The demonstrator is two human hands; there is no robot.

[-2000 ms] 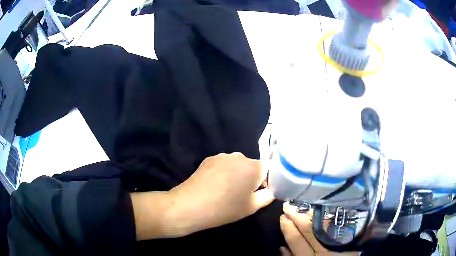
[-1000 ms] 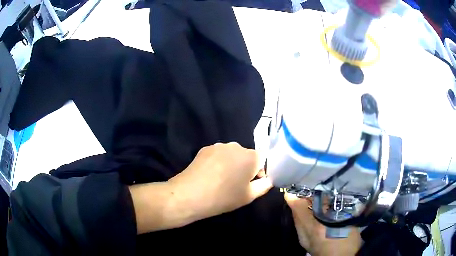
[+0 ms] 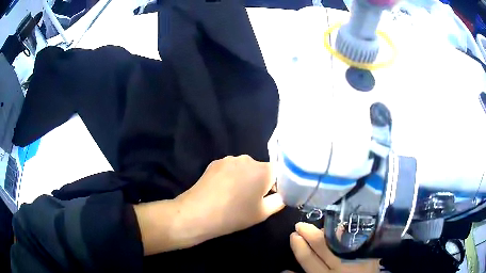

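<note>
The black garment (image 3: 208, 96) lies over the left and middle of the table, with long parts reaching left and up. My left hand (image 3: 229, 192) is curled on the garment, its fingertips pinching the cloth just left of the machine head (image 3: 325, 176). My right hand (image 3: 320, 253) lies on the black cloth below the head, its fingertips extended and partly hidden by the curved metal guard (image 3: 338, 242). Whether it grips cloth is not clear. The needle and presser foot are hidden by the head.
The white sewing table (image 3: 93, 141) shows around the cloth. A grey ribbed thread base with a yellow ring (image 3: 357, 49) stands above the head. Scissor handles (image 3: 454, 249) and a yellow strip (image 3: 473, 250) lie at the lower right. A grey machine unit (image 3: 9, 101) is at the left edge.
My right hand's fingers have shifted left and straightened on the cloth since one second ago. My left hand keeps its grip and has barely moved. The view has shifted slightly.
</note>
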